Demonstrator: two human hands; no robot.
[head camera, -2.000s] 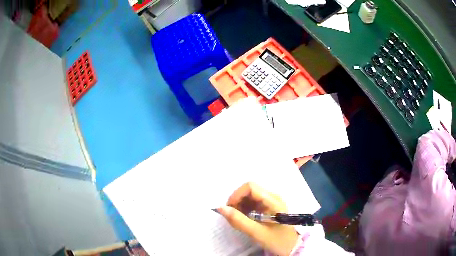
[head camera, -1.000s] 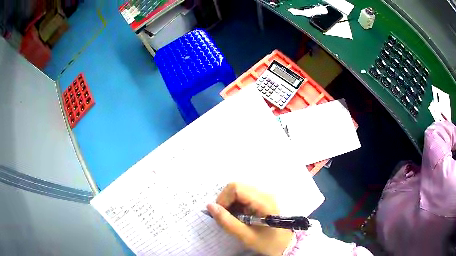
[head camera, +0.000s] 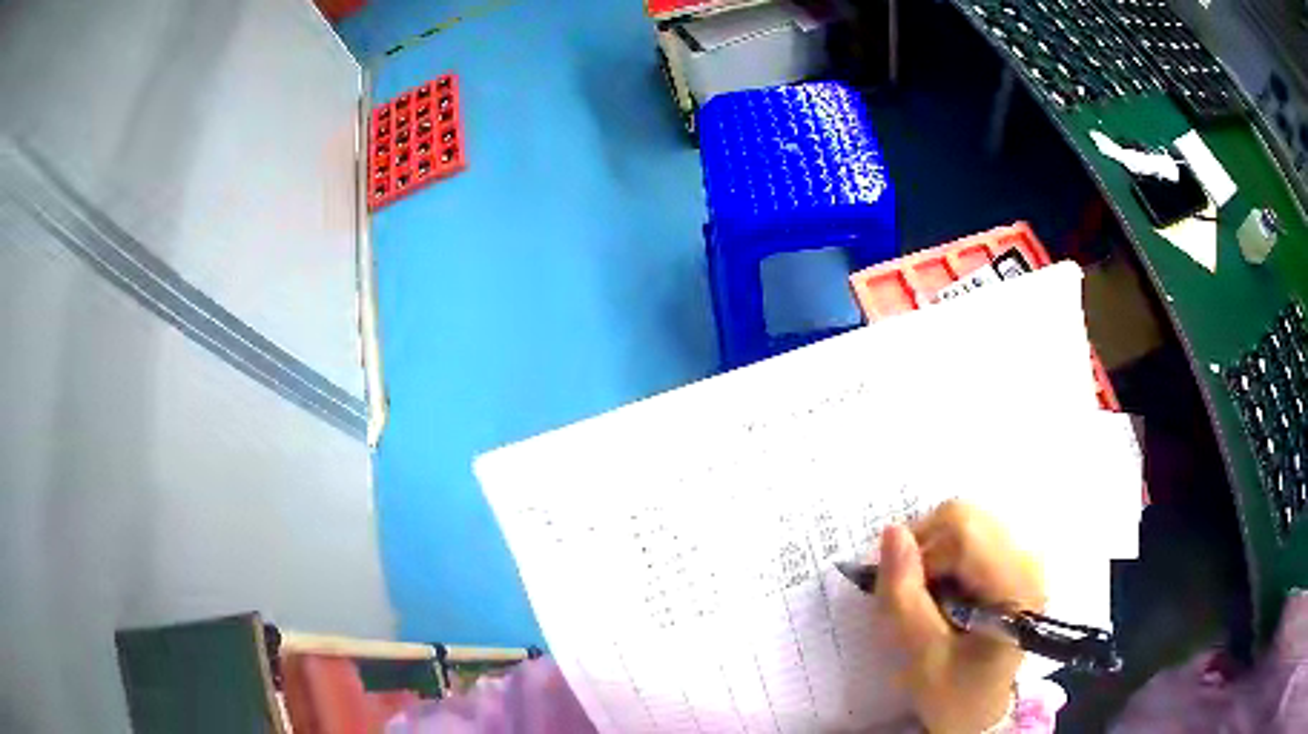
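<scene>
A large white record sheet (head camera: 689, 473) with ruled columns and handwritten rows lies tilted in front of me. My right hand (head camera: 964, 617) holds a black pen (head camera: 1040, 634), its tip on or just above the middle of the sheet. My left hand is not visible; only a pink sleeve shows at the bottom left edge of the sheet. A calculator (head camera: 1013, 264) is mostly hidden behind the sheet, on a red tray (head camera: 892, 293).
A blue stool (head camera: 796, 165) stands beyond the sheet. A red tray of dark pieces (head camera: 418, 141) lies on the floor by the wall. The green bench (head camera: 1148, 258) at right bears black trays, a phone (head camera: 1169, 195) and a small bottle (head camera: 1258, 235). Another person's pink sleeve is at lower right.
The view has swung left, so stool, trays and bench appear further right. The sheet now covers most of the calculator. My right hand still holds the pen, further right in view.
</scene>
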